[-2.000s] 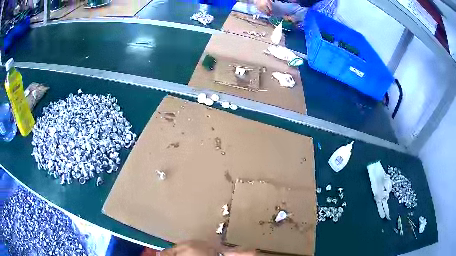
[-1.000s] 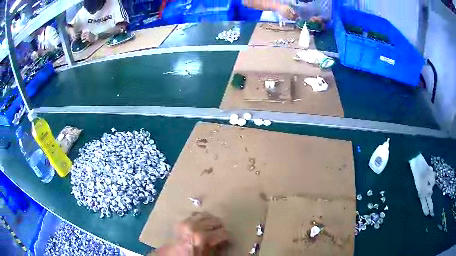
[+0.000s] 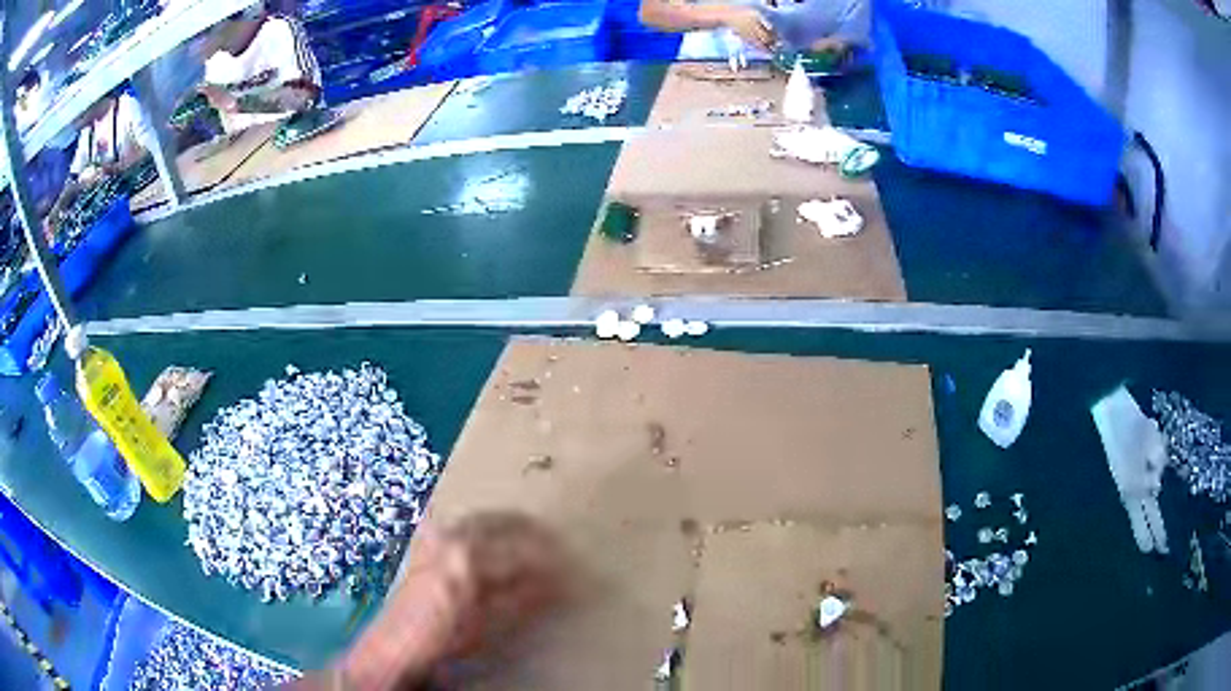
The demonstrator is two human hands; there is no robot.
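My left hand [image 3: 486,594] reaches in from the lower left over the large cardboard sheet [image 3: 608,452]. It is blurred, its fingers bunched, and whether it holds anything cannot be told. My right hand is out of the picture. The small cardboard pad [image 3: 770,661] lies on the sheet at the lower right, with a white blob [image 3: 830,613] among dark stains. Two small silver metal parts lie at the pad's left edge, one higher [image 3: 679,616] and one by the bottom rim. A large heap of silver metal parts [image 3: 308,479] lies left of the sheet.
Right of the sheet lie loose small round pieces [image 3: 990,574], a white glue bottle [image 3: 1007,401], a white glove [image 3: 1131,459] and a second metal pile [image 3: 1195,439]. A yellow bottle [image 3: 131,425] stands at left. White discs [image 3: 643,316] lie by the divider. People sit across the bench.
My left hand has come up from the bottom edge and moved left over the sheet. The small part seen there one second ago no longer shows. The camera view has shifted.
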